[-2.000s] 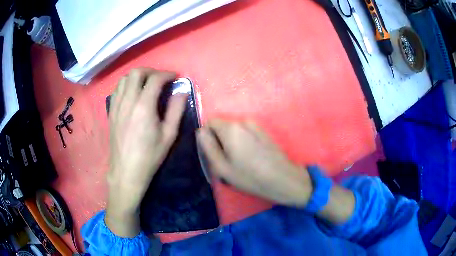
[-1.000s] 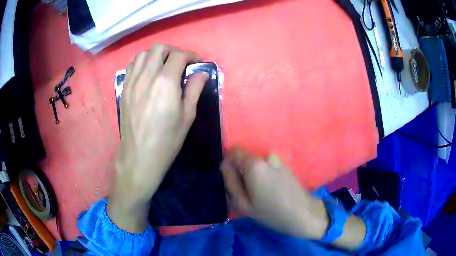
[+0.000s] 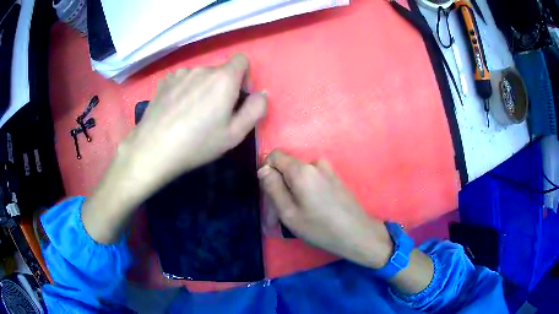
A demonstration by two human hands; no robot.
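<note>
A black tablet (image 3: 208,214) lies face up in front of me, its long sides running away from me. My left hand (image 3: 190,116) is over its far end, with thumb and forefinger apart near the far right corner; it hides most of that end. My right hand (image 3: 312,199) is at the tablet's right long edge with its fingers curled and fingertips together at the edge. A small dark piece (image 3: 287,232) shows under my right hand; whether the hand holds it is unclear.
White sheets (image 3: 165,37) lie at the far left, with a white bottle (image 3: 72,13) beside them. Small dark parts (image 3: 84,126) lie left on the red mat (image 3: 368,110). An orange-black tool (image 3: 474,46) and a round tape roll (image 3: 510,96) are at right, above blue bins (image 3: 502,208).
My left hand has lifted and turned, its thumb leaving the tablet's far right corner. My right hand has moved from the blurred motion further down to the right edge. The small dark piece now shows.
</note>
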